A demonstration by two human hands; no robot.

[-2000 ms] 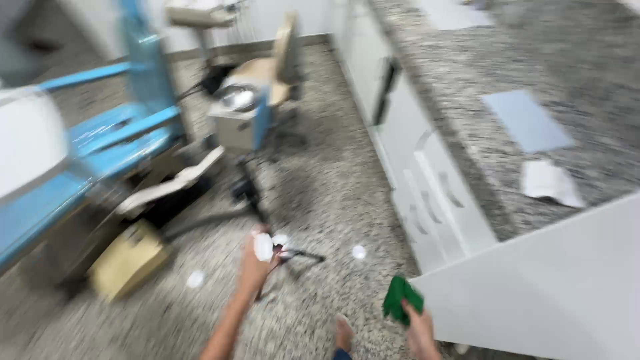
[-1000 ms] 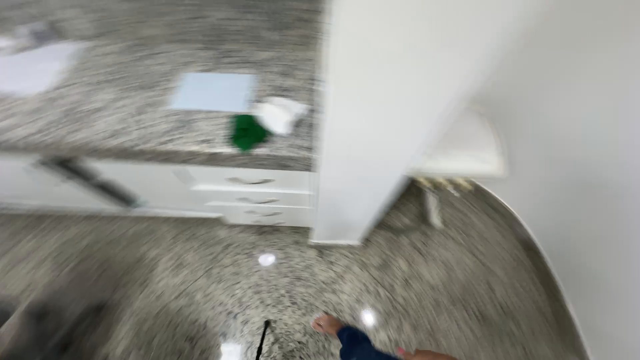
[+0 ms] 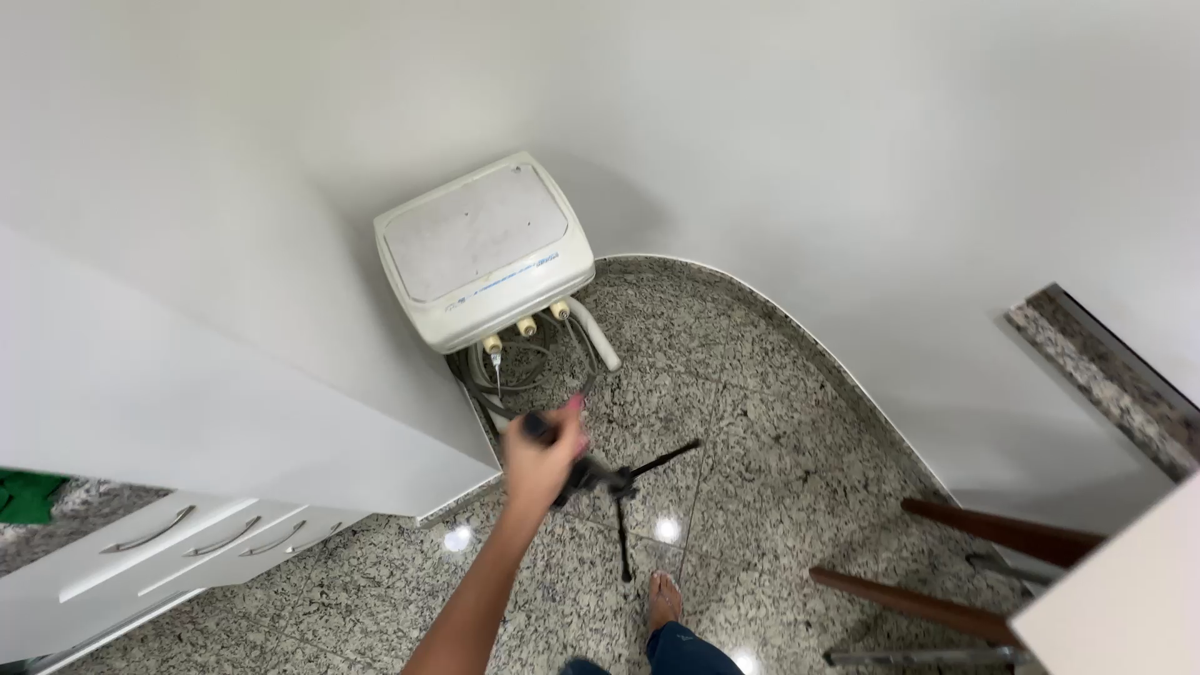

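My left hand [image 3: 544, 459] grips the upper part of a black tripod [image 3: 621, 483], whose thin legs are spread above the granite floor. Something pink shows beside its fingers, too blurred to name. My right hand is outside the view. Beyond the left hand, a cream-white dental unit [image 3: 476, 246] stands against the wall, with hoses and several handpiece holders [image 3: 527, 326] along its near side. A green cloth [image 3: 26, 497] lies on the granite counter at the far left edge.
A white partition [image 3: 375, 412] stands left of the unit, beside white drawers [image 3: 155, 539]. A curved baseboard [image 3: 797, 328] borders the floor. Brown wooden legs [image 3: 937, 600] and a pale tabletop [image 3: 1125, 591] are at lower right, below a granite ledge [image 3: 1097, 375].
The view has swung far to the right. The green cloth, in my right hand two seconds ago, was on the counter one second ago. The right hand has left the view.
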